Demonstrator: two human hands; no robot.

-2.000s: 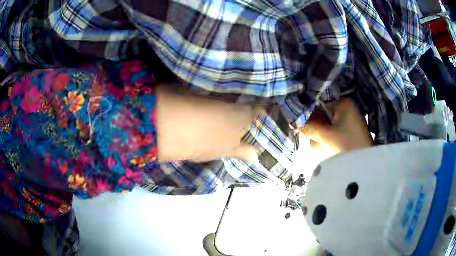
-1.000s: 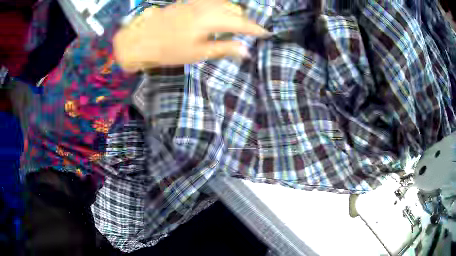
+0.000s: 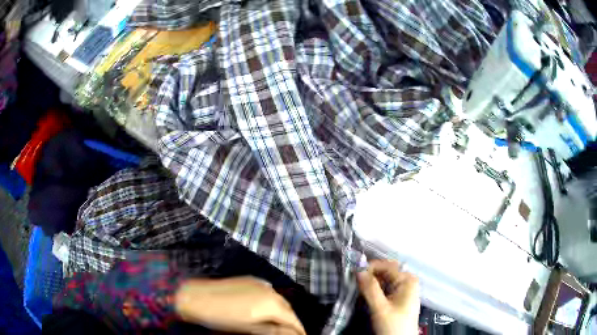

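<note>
Plaid shirt cloth (image 3: pixel 281 150) in brown, white and blue spreads from the machine over the table's front edge. A narrow plaid strip (image 3: pixel 347 284) hangs over that edge. My right hand (image 3: pixel 391 294) is at the bottom, its thumb and fingers pinching the strip's edge. My left hand (image 3: pixel 245 304), below a floral sleeve, is blurred at the bottom, left of the strip; its fingertips are hidden, so its grip is unclear. The white sewing machine head (image 3: pixel 504 72) stands at the upper right, with cloth beside its needle area.
Black-handled scissors (image 3: pixel 546 229) lie at the right, near a silver metal arm (image 3: pixel 501 209). A brown-framed panel (image 3: pixel 563 304) is at the lower right. A blue bin (image 3: pixel 39 275) with plaid cloth stands at the left. Yellowish material (image 3: pixel 163 52) lies on the table at the upper left.
The view has swung, showing more table and the bin. My left hand has gone from the top of the cloth to the bottom. My right hand now shows at the front edge, pinching the strip.
</note>
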